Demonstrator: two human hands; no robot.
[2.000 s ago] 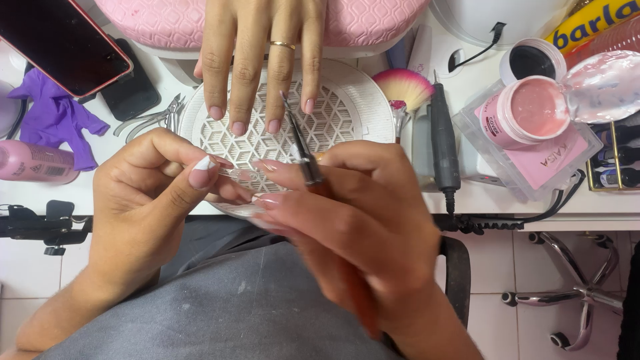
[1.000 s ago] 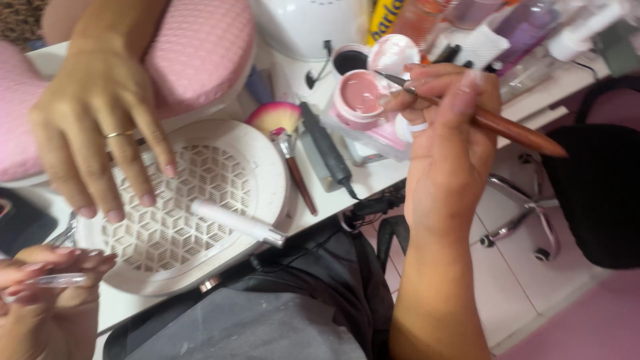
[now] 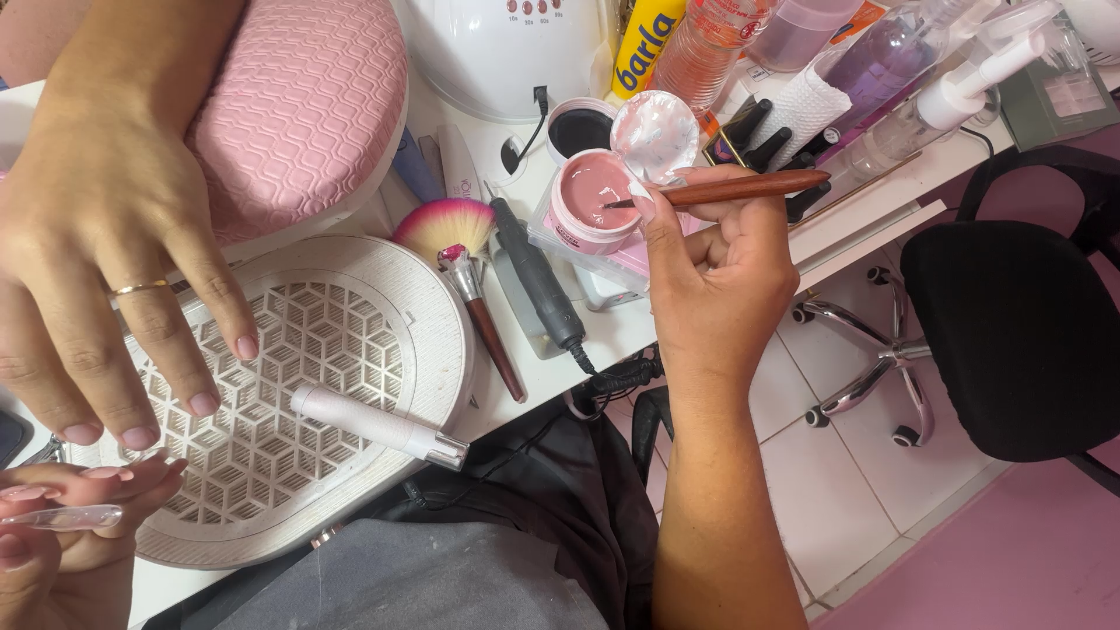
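Observation:
My right hand [image 3: 722, 271] grips a nail brush with a brown wooden handle [image 3: 744, 188], its dark tip in the pink gel of an open jar [image 3: 599, 197]. The jar's peeled foil seal [image 3: 654, 138] stands beside it. At the lower left edge my left hand [image 3: 83, 534] holds a clear nail tip [image 3: 66, 518] between its fingers; part of the hand is out of frame. Another person's hand [image 3: 105, 245], with a ring, is spread over the white dust collector's grille [image 3: 289, 376]. A white pen-like tool with a silver end [image 3: 376, 424] lies on the grille.
A pink armrest [image 3: 302, 114] borders the dust collector. A fan brush [image 3: 477, 306] and a black nail drill handpiece [image 3: 538, 276] lie between it and the jar. Behind are a white nail lamp [image 3: 499, 52], a black-filled jar lid [image 3: 580, 131] and bottles. A black wheeled chair [image 3: 1006, 341] stands at right.
My right hand has moved from beside my left hand to the gel jar, and the brush tip is now in the gel. The view has swung to the right.

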